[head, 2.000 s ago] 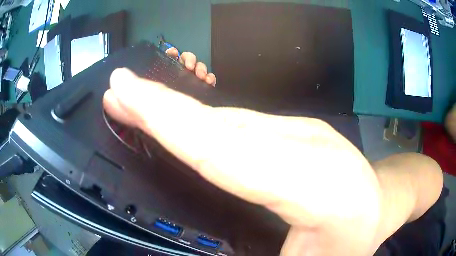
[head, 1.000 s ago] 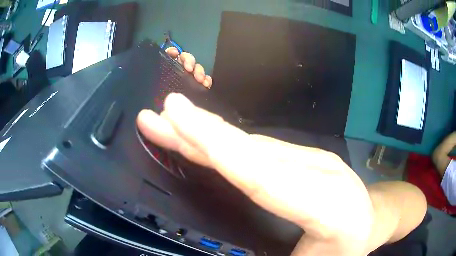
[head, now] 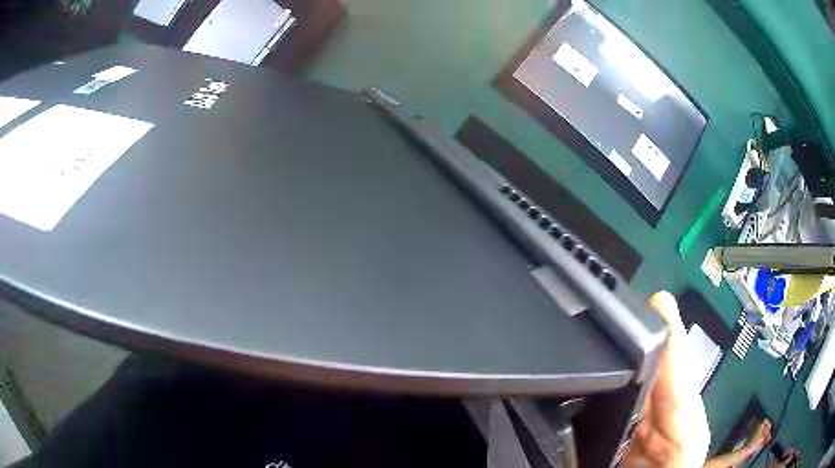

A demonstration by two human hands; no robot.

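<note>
The dark laptop is held up close to the camera, opened, with its top lid facing me. White labels and small lettering lie on the lid's left part. The rear vent runs diagonally along the back edge, beside the hinge. My right hand grips the laptop's base at the corner on the right, its fingers partly hidden behind it. The screen and keyboard face away and are hidden. My left hand is not visible.
Another laptop with white labels lies on a black mat at the upper right. More laptops show at the top left. A green strip, a tray of small items and another person's hand are at right.
The laptop has turned from its underside to its lid, with the rear edge now diagonal. My right hand has moved from across the underside to the right corner. My left fingers have gone from view.
</note>
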